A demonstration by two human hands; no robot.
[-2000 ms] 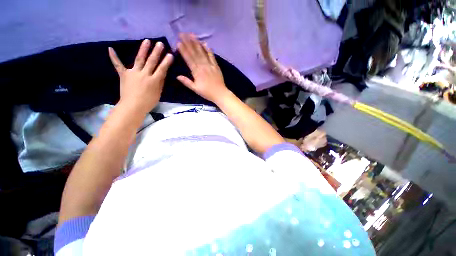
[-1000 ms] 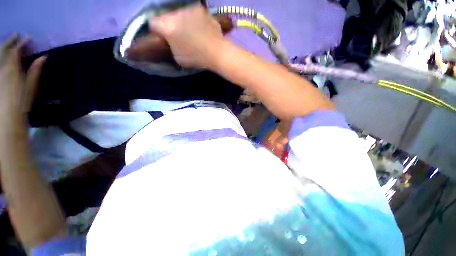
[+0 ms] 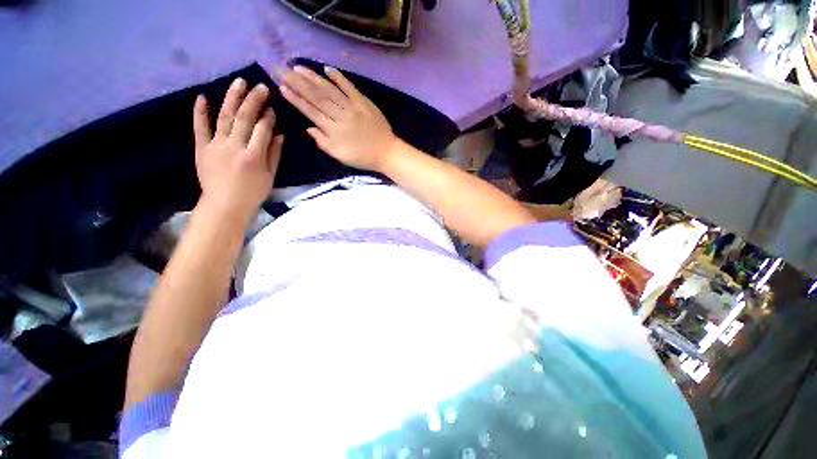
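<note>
The black garment (image 3: 116,152) lies along the near edge of the purple pressing table (image 3: 152,45) and hangs over it. Pale grey-blue backing (image 3: 112,291) shows below at the left. My left hand (image 3: 236,157) lies flat on the black cloth with fingers spread. My right hand (image 3: 345,124) lies flat beside it, palm down, near a notch in the garment's far edge. Neither hand visibly grips anything. The steam iron (image 3: 367,16) rests on the table beyond my right hand, cut off by the top edge.
The hose (image 3: 609,121), wrapped in pinkish cloth, runs from the table's right side to yellow lines over a grey surface (image 3: 708,179). Dark and pale cloth scraps (image 3: 573,134) lie beyond the table's right edge. Shiny clutter (image 3: 690,287) is at lower right.
A second ago my right hand held the iron over the garment; it now stands farther back, released. My left hand has come from the far left to beside my right hand.
</note>
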